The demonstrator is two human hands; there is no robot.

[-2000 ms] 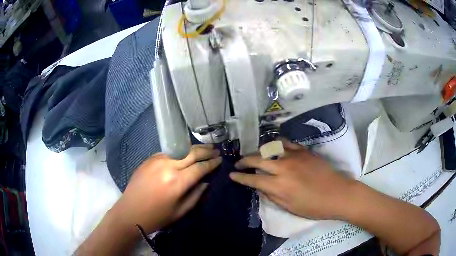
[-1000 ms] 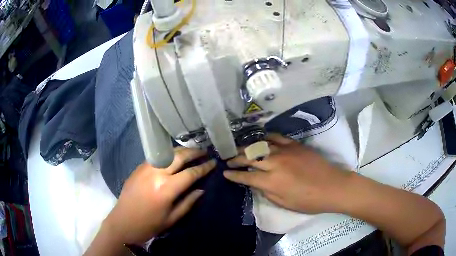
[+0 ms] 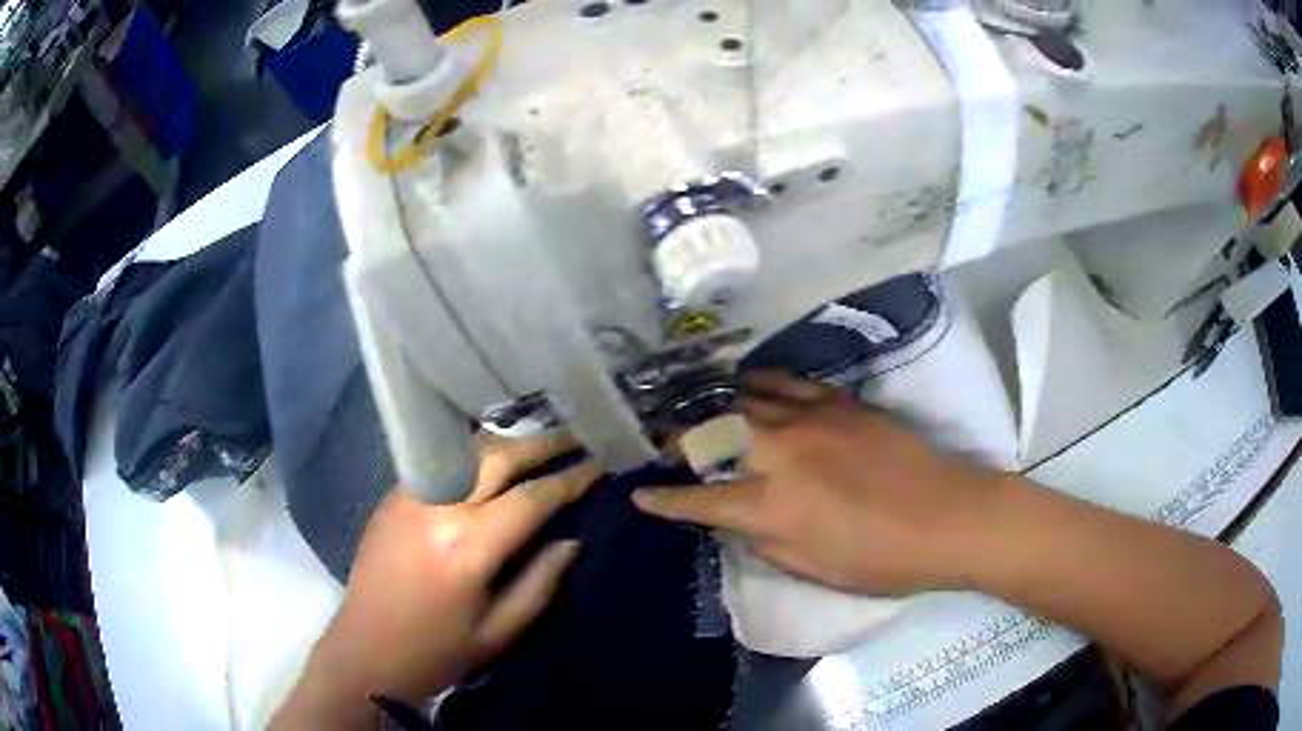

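A dark navy piece (image 3: 614, 600) lies in front of the sewing machine head (image 3: 843, 129), running under the needle area, which is hidden by fingers and machine parts. My left hand (image 3: 443, 557) lies flat on its left side, fingertips near the needle. My right hand (image 3: 843, 493) lies on its right side, index finger pointing left, beside the small cream knob (image 3: 714, 446). Both hands press on the cloth without gripping it. White pocketing (image 3: 814, 614) shows under my right hand. Blue-grey trouser cloth (image 3: 307, 357) trails left behind the head.
A long white rounded bar (image 3: 429, 457) hangs just above my left fingers. The white table (image 3: 172, 586) has ruler-like marks at the front right. Thread snips (image 3: 1214, 336) lie at the right beside a flat black object (image 3: 1281, 371). Coloured cloth (image 3: 60, 660) is stacked at lower left.
The machine and cloth sit further left in the picture as the view shifts. The dark piece has slid slightly away from me under the hands, which stay beside the needle area.
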